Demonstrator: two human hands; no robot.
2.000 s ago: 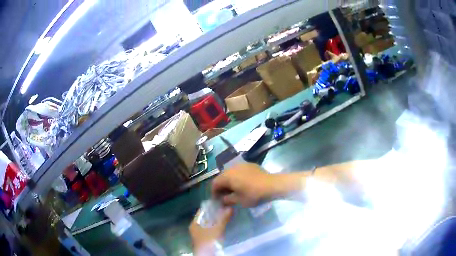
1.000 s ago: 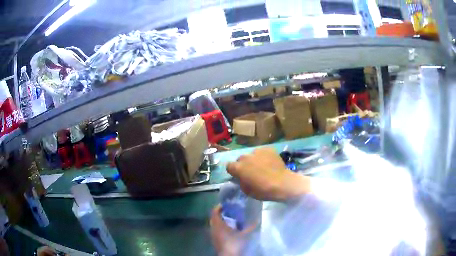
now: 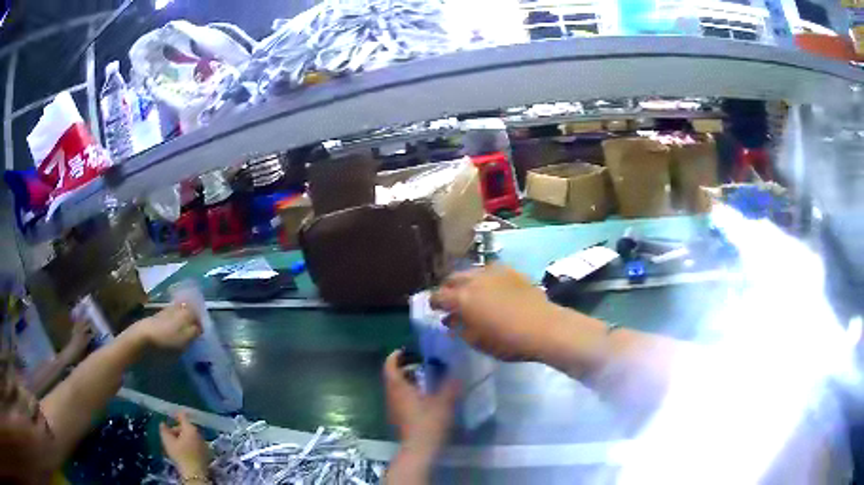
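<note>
A tall, narrow pale blue retail box (image 3: 436, 352) with a dark product picture stands upright in front of me above the green belt. My left hand (image 3: 420, 403) is wrapped round its lower part. My right hand (image 3: 495, 313) is at its top end, fingers pinched at the white top flap; whether a leaflet is between them I cannot tell. Another pale box (image 3: 481, 393) shows just behind, to the right, partly hidden by my hands. My right sleeve is lost in white glare.
A neighbouring worker's hand (image 3: 172, 325) touches another retail box (image 3: 213, 365) at left. Silver-grey strips (image 3: 294, 457) lie at the near edge. Across the belt stand a brown carton (image 3: 374, 254) and a dark tray (image 3: 575, 270) with white paper. A long shelf (image 3: 455, 78) runs overhead.
The view has swung left and levelled. The box between my hands now shows upright, with my right hand at its top. The neighbour's arms have come in at left, a hand now at a box there.
</note>
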